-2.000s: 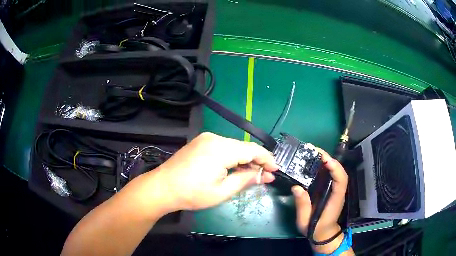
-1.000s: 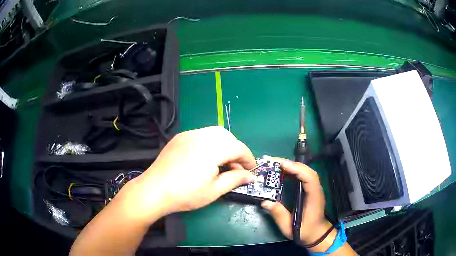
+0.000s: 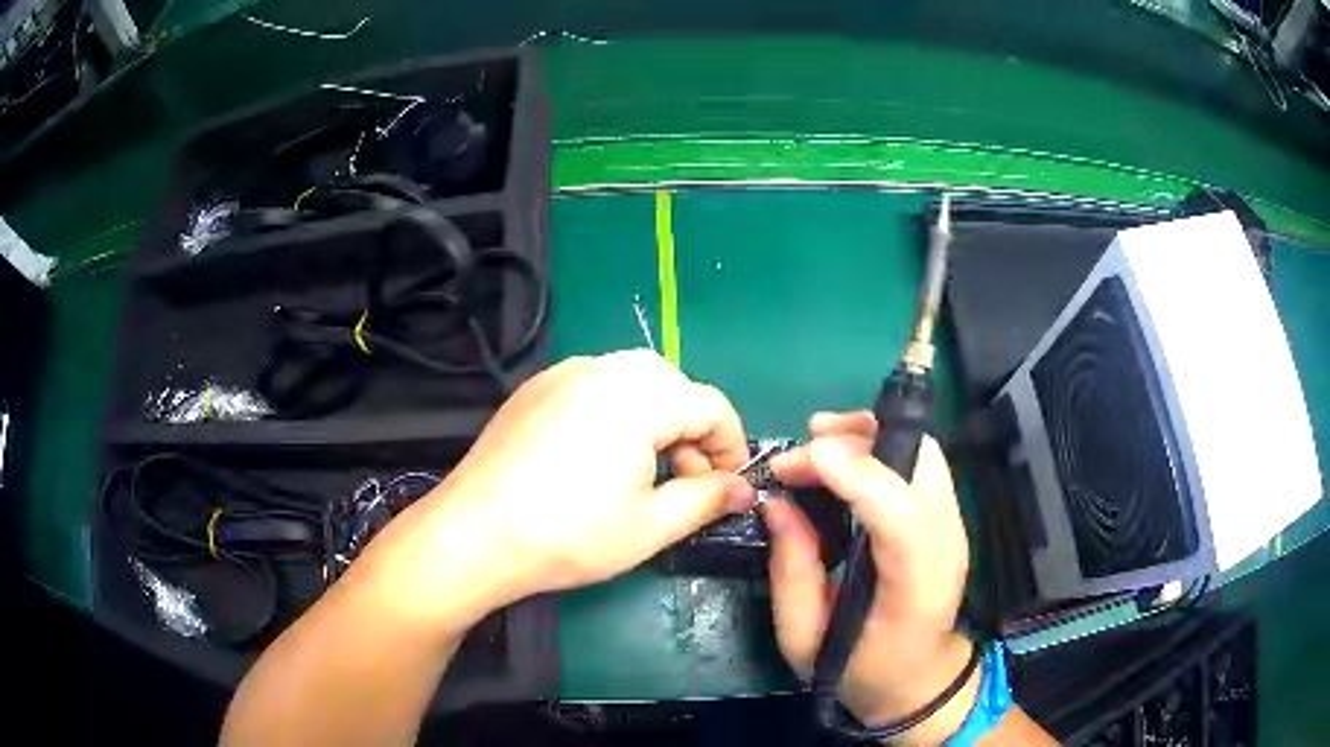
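The circuit board [image 3: 729,528] lies under my fingers, mostly hidden by both hands. My left hand [image 3: 613,467] pinches a thin pale lead wire [image 3: 757,458] between thumb and forefinger at the board. My right hand [image 3: 875,562] has its fingertips at the same wire and board edge, and holds the soldering iron [image 3: 904,416] across the palm, its metal tip pointing up and away from the board. The thick black cable [image 3: 489,343] runs from the foam tray towards my left hand, which hides its end.
The black foam tray [image 3: 528,263] stands at left, with coiled cables, yellow ties and shiny wrapped ends in its slots. A white fume extractor [image 3: 1247,394] with a round black grille stands at right. A yellow tape line [image 3: 668,270] crosses the green mat. Loose wires lie at the back.
My right fingers have moved from the board's right edge to meet my left fingertips at the wire. The iron in my right hand has tilted to the right, and the board is more covered.
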